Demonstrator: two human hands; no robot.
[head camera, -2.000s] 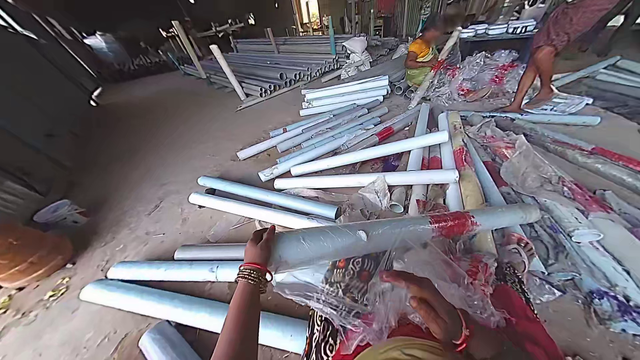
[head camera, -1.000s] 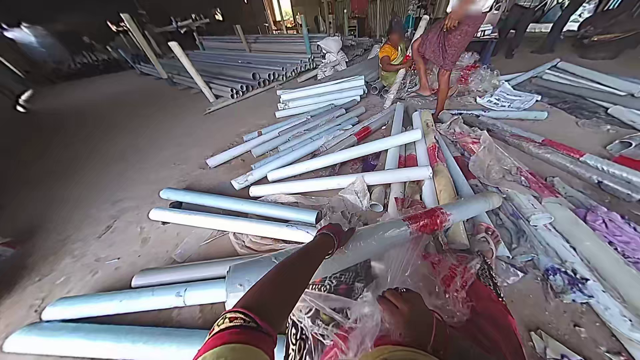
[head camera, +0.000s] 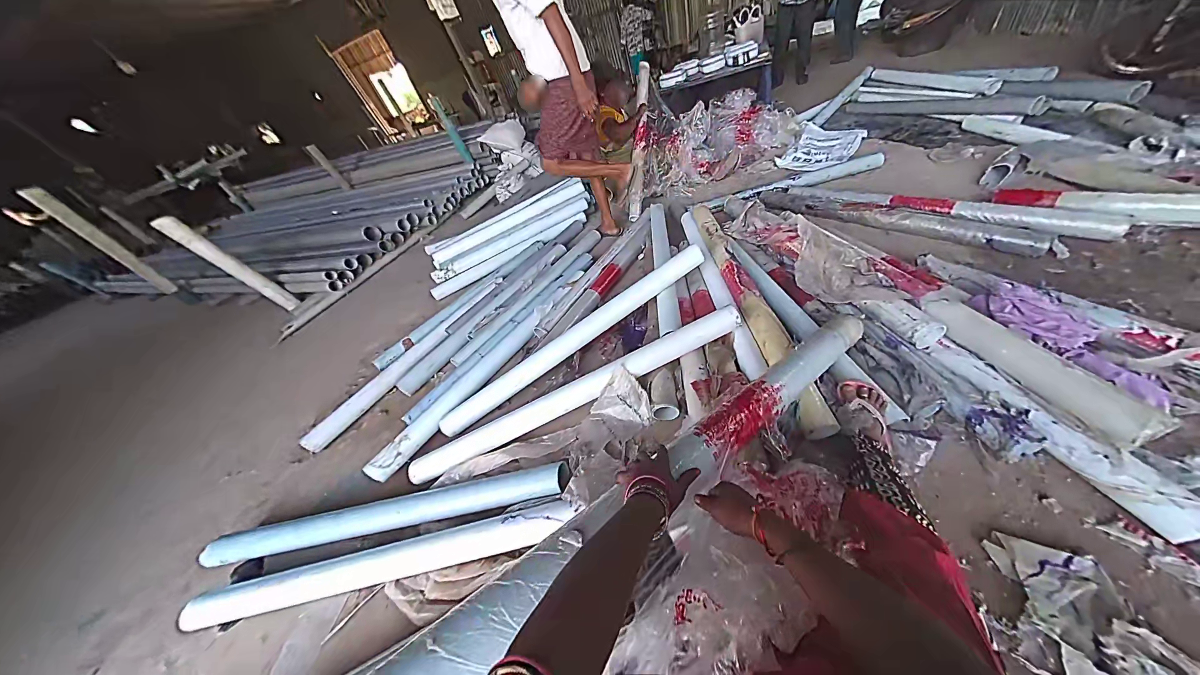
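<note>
A large grey pipe (head camera: 808, 361) with a red-stained band (head camera: 742, 417) lies slantwise across my lap, running from the lower left up to the right. My left hand (head camera: 659, 473) rests on the pipe just below the red band; whether its fingers grip the pipe or film on it is unclear. Close to its right, my right hand (head camera: 731, 511) has its fingers bunched on crumpled clear plastic film (head camera: 727, 586). The film spreads over my lap and hangs around the pipe, with red smears on it. My forearms cover part of the pipe.
White and pale blue pipes (head camera: 577, 394) lie on the floor ahead, two more (head camera: 384, 516) at the left. Stained pipes and plastic wrap (head camera: 825, 258) cover the right side. One person (head camera: 567, 103) stands ahead beside another seated person (head camera: 614, 122). Stacked grey pipes (head camera: 375, 206) lie farther back.
My left hand has moved along the pipe to just below the red band, near my right hand. The standing person has moved beside the seated one. The view has shifted.
</note>
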